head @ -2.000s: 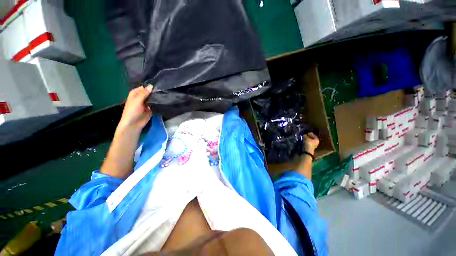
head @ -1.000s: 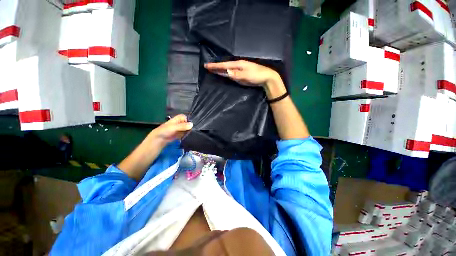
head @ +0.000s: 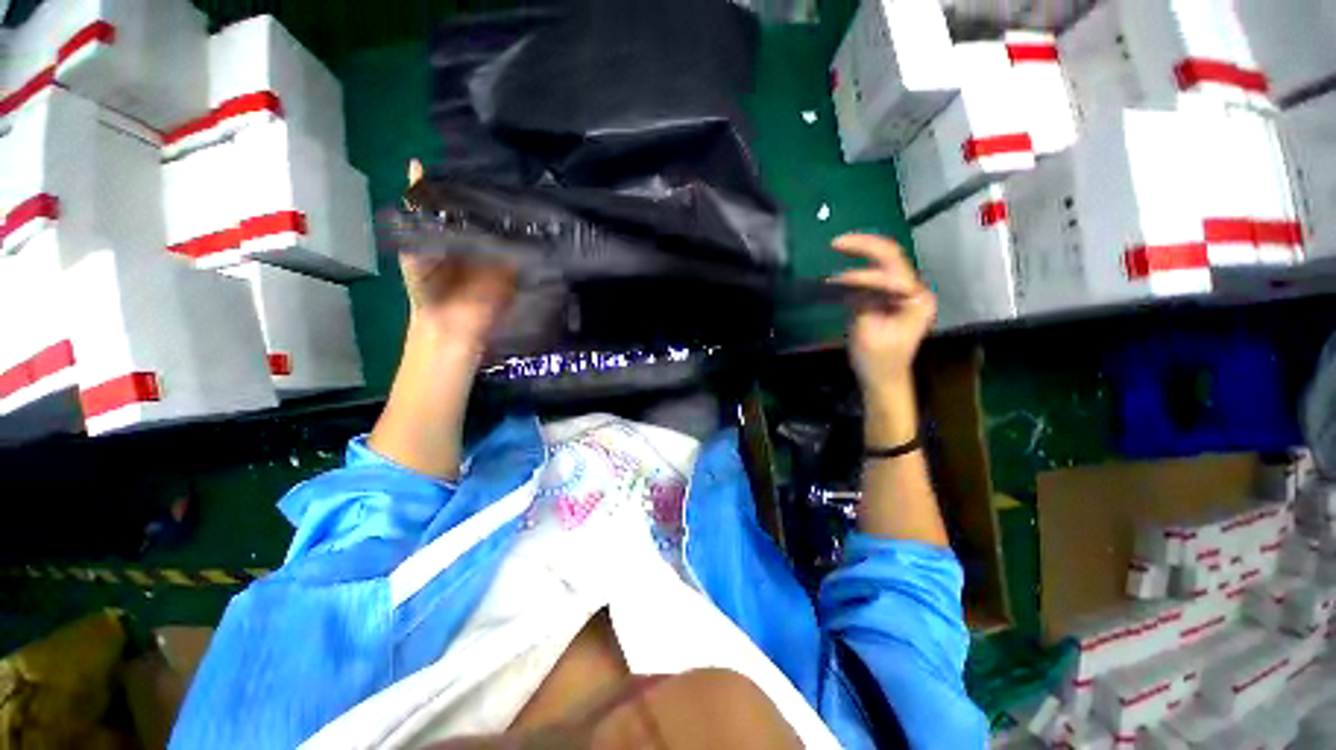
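Note:
Flat black poly mailers (head: 615, 88) lie in a pile on the green bench in front of me. The top mailer (head: 630, 242) is lifted at its near edge and blurred. My left hand (head: 457, 286) is under and behind its left end, gripping the edge, fingertips showing above it. My right hand (head: 889, 305) is at the right end, pinching a thin dark strip or edge of black plastic; blur hides which. A line of small violet-white marks (head: 601, 361) runs along the near edge of the mailer below.
White cartons with red bands are stacked at left (head: 176, 293) and right (head: 1084, 191). An open cardboard box (head: 967, 484) with shiny black plastic sits below the bench edge. A blue bin (head: 1209, 393) and floor cartons (head: 1201, 615) are lower right.
My right hand has moved from flat on the mailer out to its right end. My left hand has moved up and left, raising the near edge. The view has shifted slightly.

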